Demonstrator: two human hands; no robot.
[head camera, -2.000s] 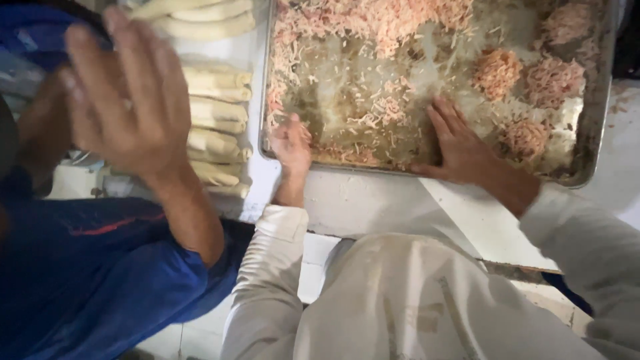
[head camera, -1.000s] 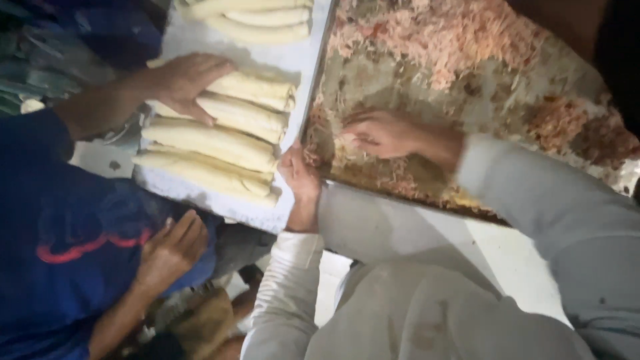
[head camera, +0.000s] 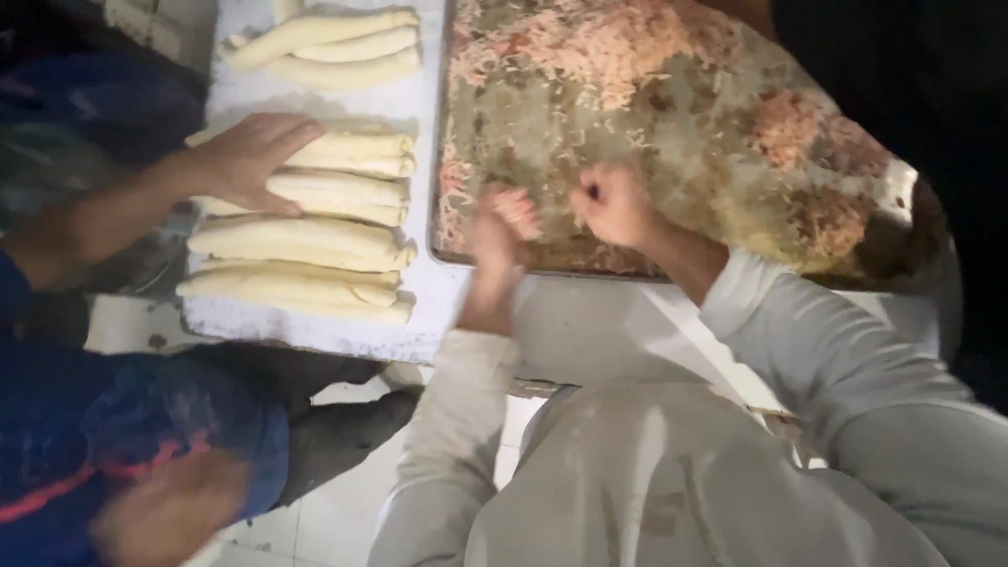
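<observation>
A metal baking tray [head camera: 543, 274] holds a large heap of shredded pinkish filling [head camera: 614, 47], with smaller mounds [head camera: 831, 216] of it at the right. My left hand [head camera: 500, 224] is over the tray's near left corner, blurred, its fingers curled around some pinkish shreds. To its right, my right hand [head camera: 614, 205] is above the tray's near part with its fingers curled; whether anything is inside them cannot be told. Left of the tray, several pale dough rolls [head camera: 299, 240] lie side by side on a floured white surface [head camera: 315, 335].
A co-worker in blue stands at the left, one hand [head camera: 252, 161] resting on the dough rolls, the other hand [head camera: 173, 504] low and blurred. More dough strips [head camera: 339, 47] lie at the far end of the white surface. Part of another person's arm [head camera: 744, 12] shows at the top right.
My right hand has curled its fingers, which were extended a second ago. My left hand, earlier at the tray's corner edge, is now over the tray with shreds in it. The view has shifted.
</observation>
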